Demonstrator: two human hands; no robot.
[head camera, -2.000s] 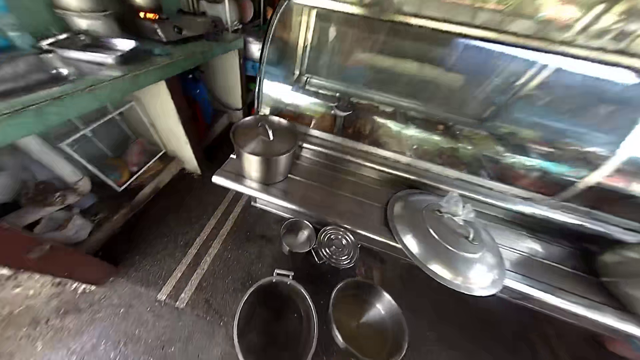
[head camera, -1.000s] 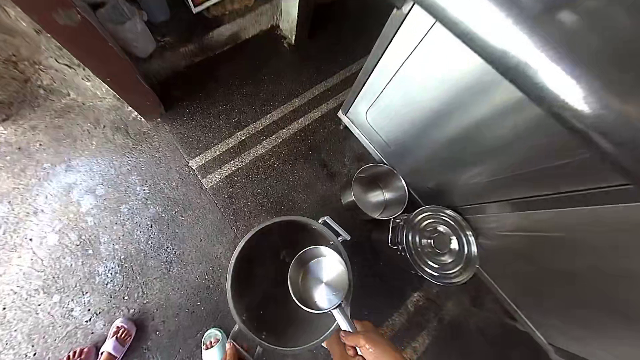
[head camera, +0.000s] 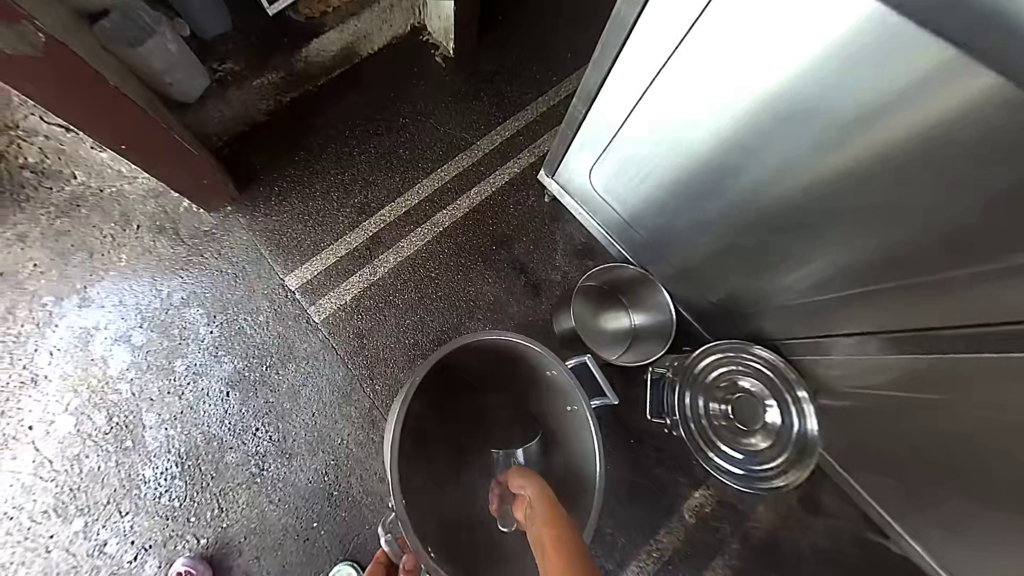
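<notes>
A large metal stockpot stands on the dark floor, its inside mostly in shadow. My right hand reaches down into it, closed round the handle of a metal dipper whose cup is partly lost in the dark. At the pot's lower left, my left hand grips the side handle of the stockpot. Beyond the pot's opposite handle stands an open steel pot. Right of that is a lidded metal pot with a wire-like side handle.
A stainless steel cabinet rises along the right. A reddish-brown post and a whitish container are at the upper left. Two pale stripes cross the dark floor, with grey concrete on the left. Footwear shows at the bottom edge.
The dipper, held above the stockpot's opening a second ago, is now lower inside it with my right hand. My left hand now shows at the pot's side handle. The view has swung down from the counter.
</notes>
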